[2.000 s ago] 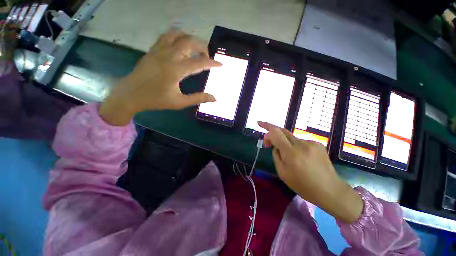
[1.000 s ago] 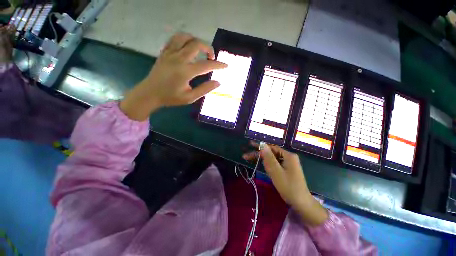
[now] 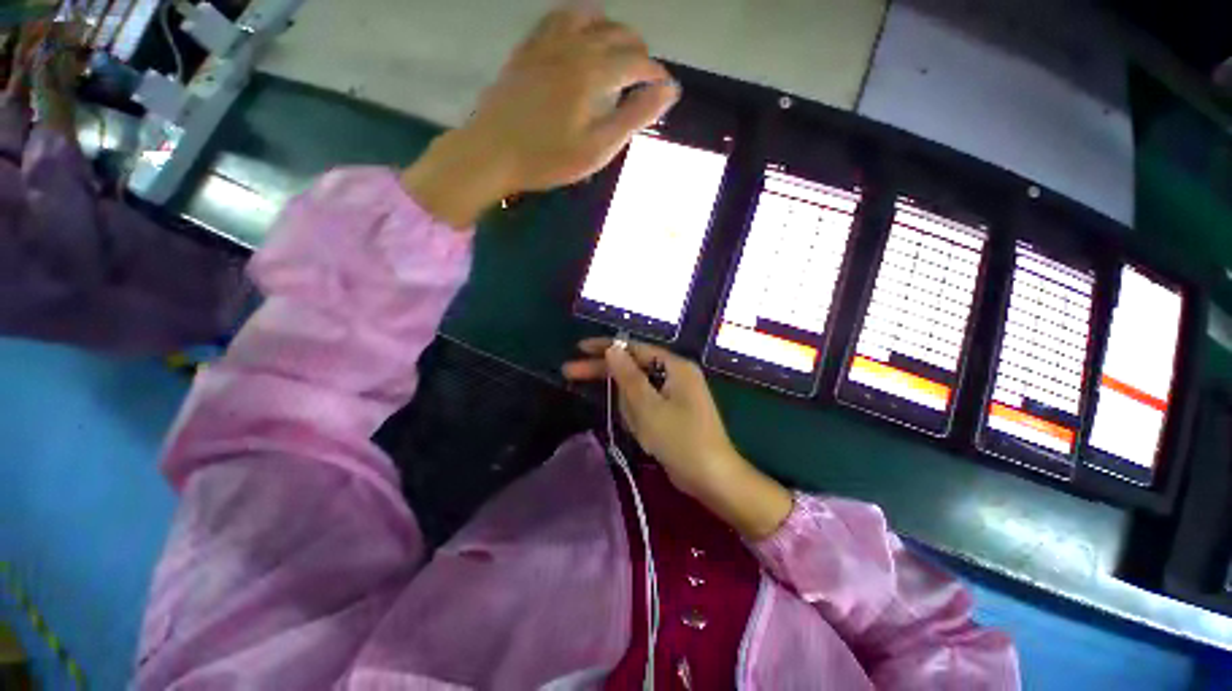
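Note:
A black tray holds several upright phones with lit screens. The leftmost phone has a plain white screen; the second phone shows rows and an orange band. My right hand pinches the plug end of a white cable at the leftmost phone's bottom edge. Whether the plug is fully seated cannot be told. My left hand is over the leftmost phone's top edge, thumb and index fingertips close together; whether they hold something small cannot be told.
Cream and grey panels lie behind the tray. A white power strip is at far left, near another person's pink sleeve. Another black tray is cut off at the right edge. The bench edge runs below the tray.
My right hand has moved the cable plug from the second phone to the leftmost one. My left hand has moved up to that phone's top edge. The second phone's screen changed from plain white to rows.

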